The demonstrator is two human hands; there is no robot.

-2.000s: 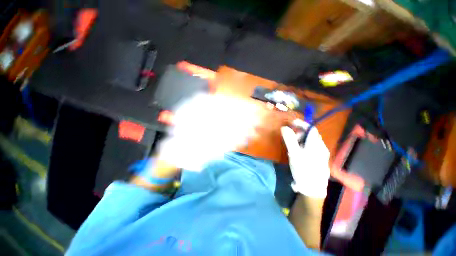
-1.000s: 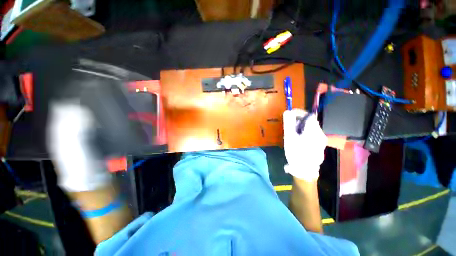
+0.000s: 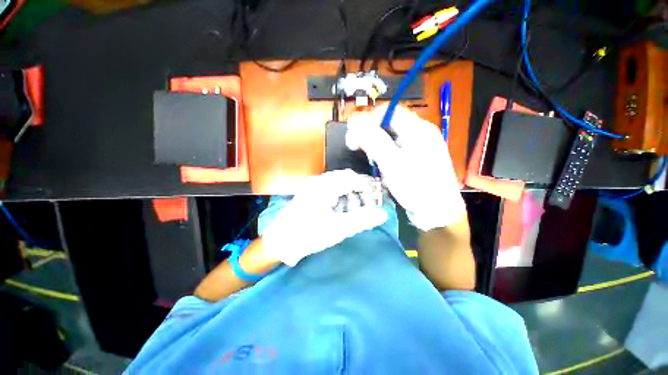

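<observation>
A black set-top box [image 3: 338, 150] lies on the orange mat [image 3: 282, 132], in front of the connector block [image 3: 406, 88]. Its right part is hidden by my hands. My white-gloved left hand [image 3: 322, 214] is at the box's near edge, its curled fingers around that edge. My white-gloved right hand [image 3: 419, 165] is over the box's right side and grips the blue LAN cable [image 3: 414, 72], which comes down from the top of the view. The cable's end is hidden by the glove. I cannot tell whether the box touches the connector plugs.
Another box [image 3: 192, 130] lies on a salmon pad at left, and one [image 3: 529, 146] on a pad at right. A remote control [image 3: 576, 160] lies beyond it. A blue pen [image 3: 445, 111] is on the mat. AV plugs [image 3: 435, 24] lie behind; an orange-brown switch box [image 3: 642, 99] stands far right.
My left hand has come from the far left to the mat's centre, where a box now lies. My right hand has moved left to this box with the cable. The left pad's box is now clearly visible.
</observation>
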